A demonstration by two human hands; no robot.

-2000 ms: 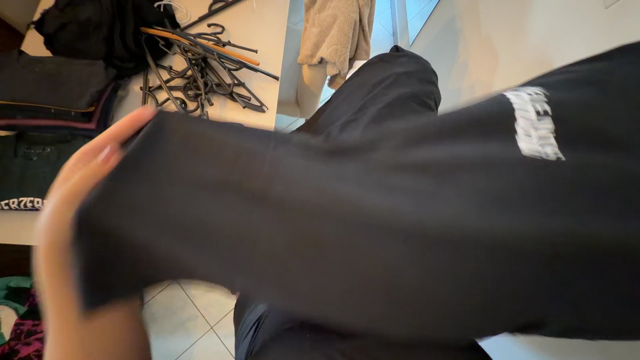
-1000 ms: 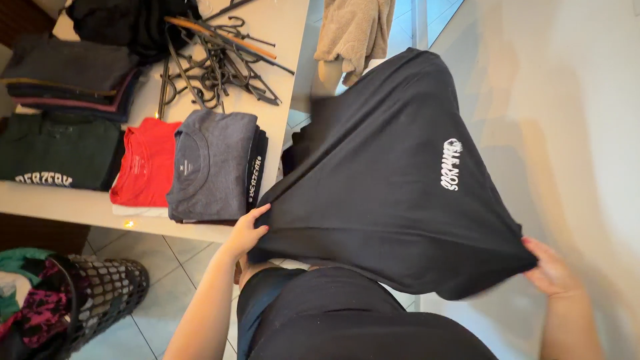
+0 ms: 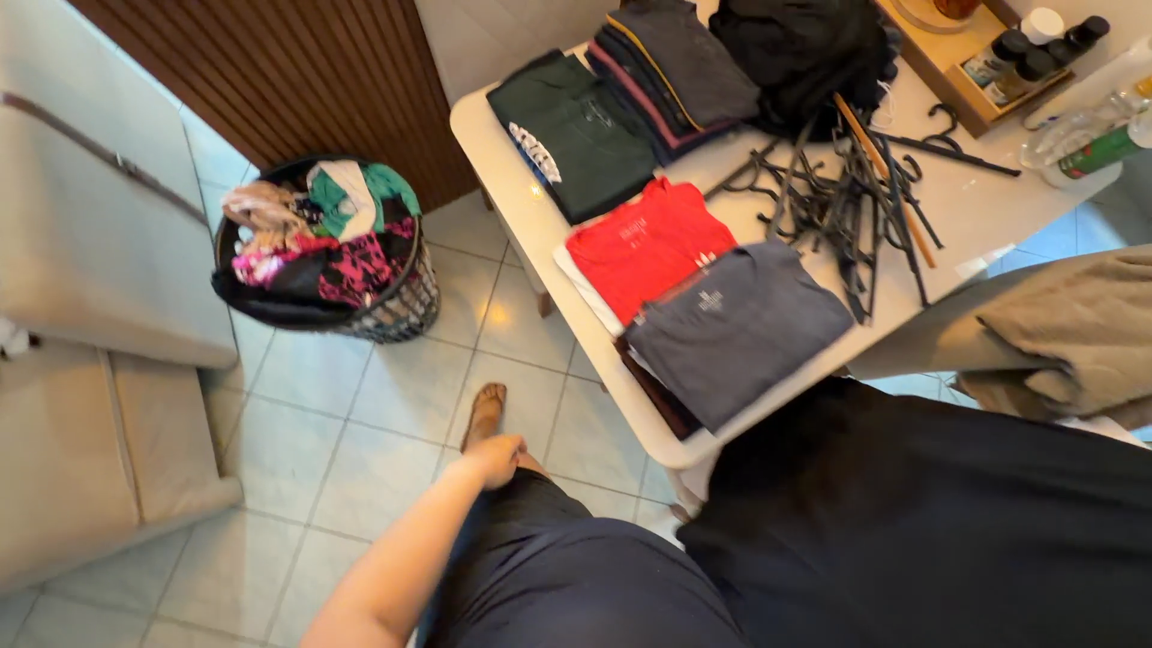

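Observation:
My left hand point(image 3: 497, 459) hangs by my thigh, its fingers curled; whether anything is in it cannot be told. A black garment point(image 3: 945, 513) spreads across the lower right, beside the table's edge. My right hand is out of view. On the white table point(image 3: 661, 443) lie a folded grey T-shirt point(image 3: 738, 328), a folded red T-shirt point(image 3: 650, 243), a folded dark green shirt point(image 3: 585, 135) and a stack of folded dark clothes point(image 3: 679, 67). A heap of hangers point(image 3: 855, 202) lies beside them, near a black cloth pile point(image 3: 801, 54).
A laundry basket point(image 3: 405, 301) full of mixed clothes stands on the tiled floor left of the table. Further left is a light sofa point(image 3: 99, 432). A wooden tray point(image 3: 981, 117) with small bottles and a green-labelled bottle point(image 3: 1102, 148) are at the upper right. Brown cloth point(image 3: 1080, 333) hangs at the right.
My left hand has let go of the black garment's edge and come down by my thigh. My right hand, seen on the garment one second ago, has left the view. The view has swung left.

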